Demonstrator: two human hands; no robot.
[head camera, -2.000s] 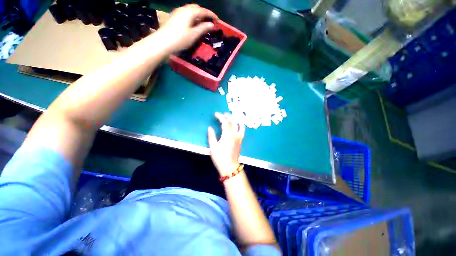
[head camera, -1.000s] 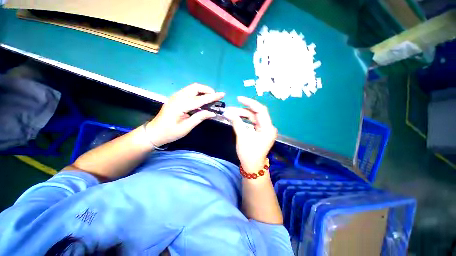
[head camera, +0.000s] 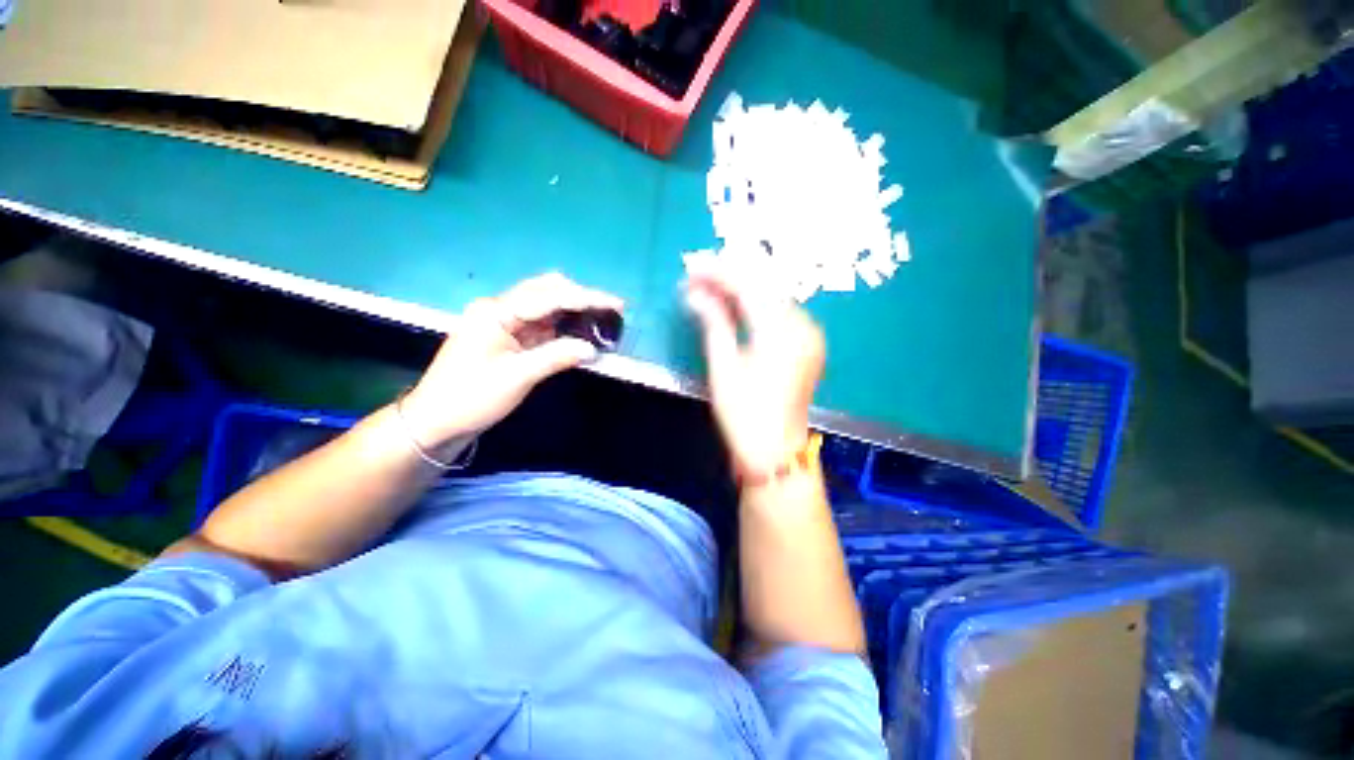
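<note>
My left hand (head camera: 498, 364), with a thin bangle, holds a short black cylindrical part (head camera: 590, 328) between thumb and fingers, just over the table's front edge. The part's round end faces right. My right hand (head camera: 760, 356), with a red beaded bracelet, is at the near edge of the heap of small white pieces (head camera: 802, 193). It is slightly blurred, and its fingertips overlap the nearest white pieces. Whether it holds one cannot be told.
A red bin (head camera: 653, 119) with black parts stands behind the heap's left side. Cardboard sheets (head camera: 297, 67) lie at the back left. A blue crate (head camera: 939, 668) with clear film and a cardboard pad is at the lower right. Grey cloth (head camera: 67, 386) shows at far left.
My right hand first worked at the black part in my left hand, and has now moved away from it to the white heap. My left hand, earlier at the red bin, still holds the black part.
</note>
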